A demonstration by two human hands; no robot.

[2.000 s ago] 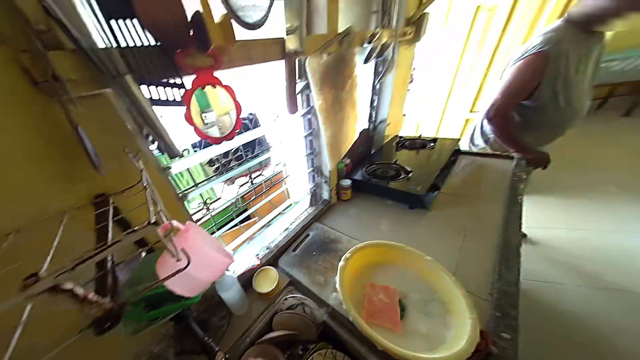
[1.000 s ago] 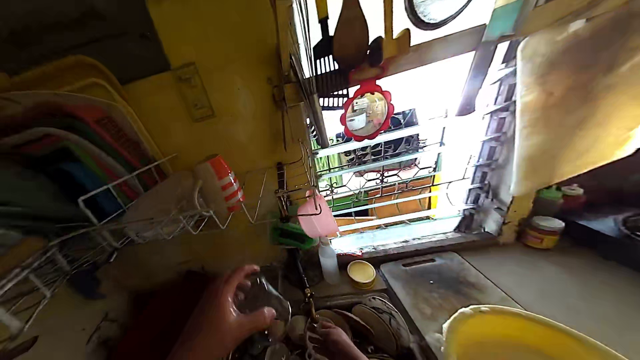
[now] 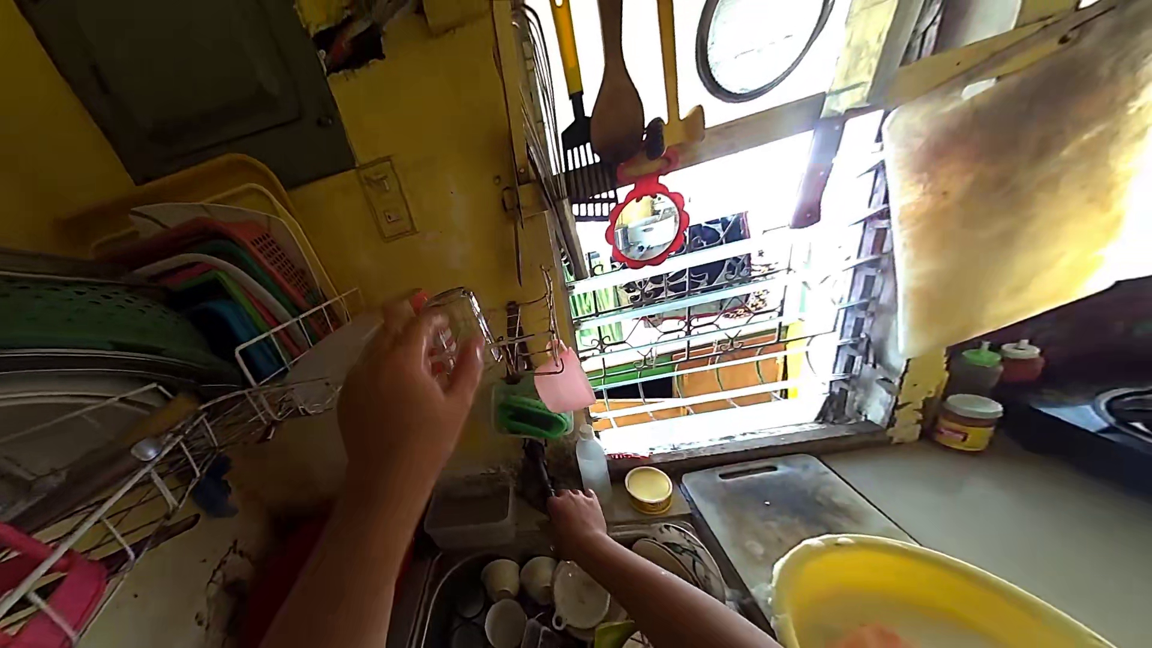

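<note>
A clear drinking glass is held up in my left hand, in front of the wire dish rack. My right hand is closed around the dark faucet above the sink. Cups, a white mug and plates lie in the metal sink below. A yellow basin stands right of the sink, with a pink item partly visible inside.
A pink cup and a green item in a holder hang by the window. A bottle, a yellow tub and a cutting board are behind the sink. Stacked plastic trays fill the rack at left.
My left hand has raised the glass from over the sink toward the rack. My right hand has moved from the dishes up to the faucet. The view has swung left since the oldest frame.
</note>
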